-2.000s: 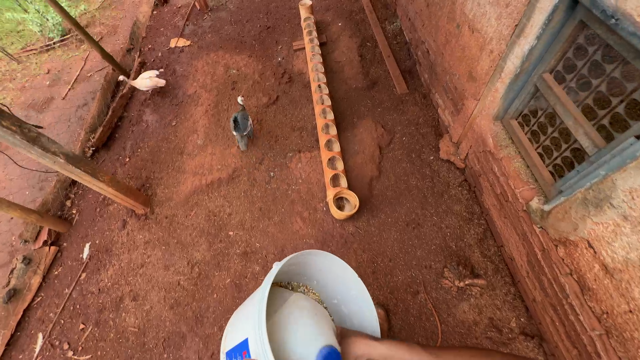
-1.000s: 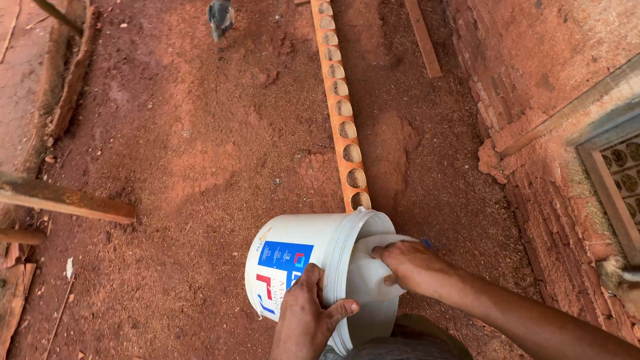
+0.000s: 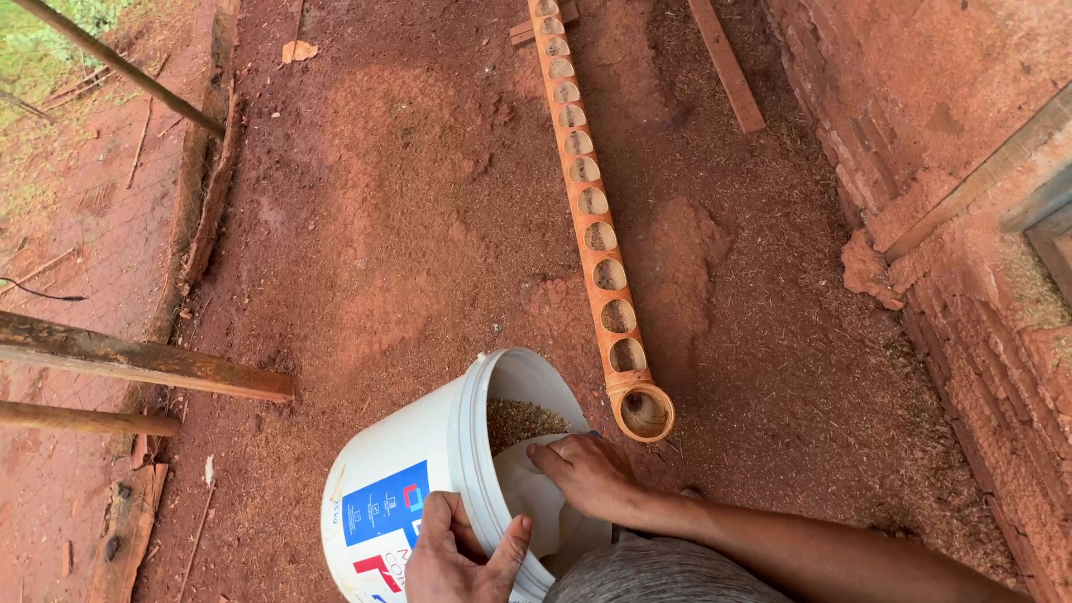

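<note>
A white plastic bucket [image 3: 394, 477] with a printed label is tilted on its side at the bottom centre, grain feed [image 3: 521, 419] showing inside it. My left hand [image 3: 469, 553] grips its near rim, thumb apart from the fingers. At the bucket's mouth, my right hand [image 3: 586, 473] holds a white plastic scoop [image 3: 532, 481], which is partly inside the bucket. Just beyond, a long feeder trough [image 3: 590, 230] with a row of round openings lies on the ground; its round near end is close to my right hand. Little dark bits lie in the openings.
A red mud wall [image 3: 938, 193] runs along the right, with a loose plank [image 3: 729, 67] on the ground before it. Wooden posts [image 3: 142, 364] and wire mesh stand at the left, beside a log edging [image 3: 209, 193]. The floor is reddish earth.
Both birds seen two seconds ago are out of view. My left hand, not visible then, is on the bucket rim. The bucket's mouth has moved away from the trough's near end since one second ago.
</note>
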